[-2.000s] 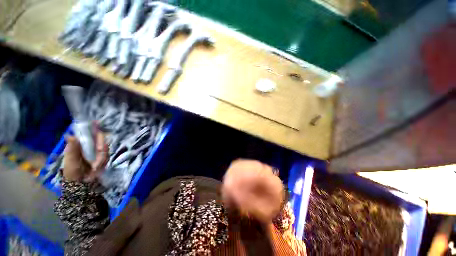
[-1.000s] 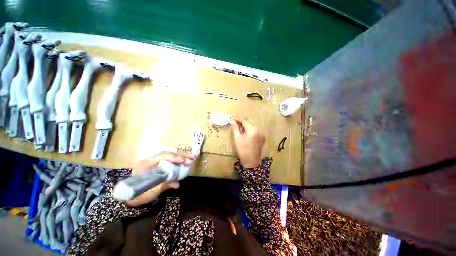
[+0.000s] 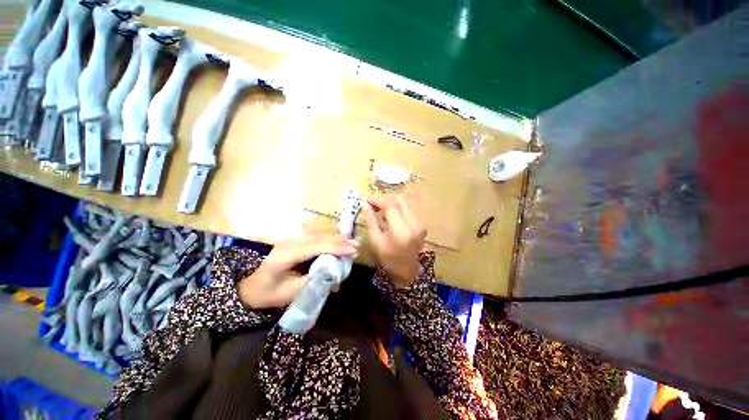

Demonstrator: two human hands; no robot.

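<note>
My left hand [image 3: 291, 267] is closed around a pale grey moulded limb [image 3: 310, 300], its squared peg towards me and its toed end pointing away over the bench edge. My right hand [image 3: 397, 238] is at the limb's toed end, thumb and fingertips pinched together close to it. Whether a small part is between those fingers cannot be told. A round white dish [image 3: 392, 175] lies on the cardboard mat just beyond my right hand, with tiny dark bits around it.
Several grey limbs [image 3: 215, 135] lie side by side at left. A white squeeze bottle [image 3: 511, 166], dark loops [image 3: 485, 226] and a thin stick [image 3: 396, 134] lie at right, beside a grey metal box [image 3: 641, 180]. Below are a limb crate [image 3: 53, 287] and brown slivers [image 3: 542, 361].
My right hand has moved from the white dish to the limb's toed end. The limb in my left hand has turned to point more directly away from me. The view has shifted slightly.
</note>
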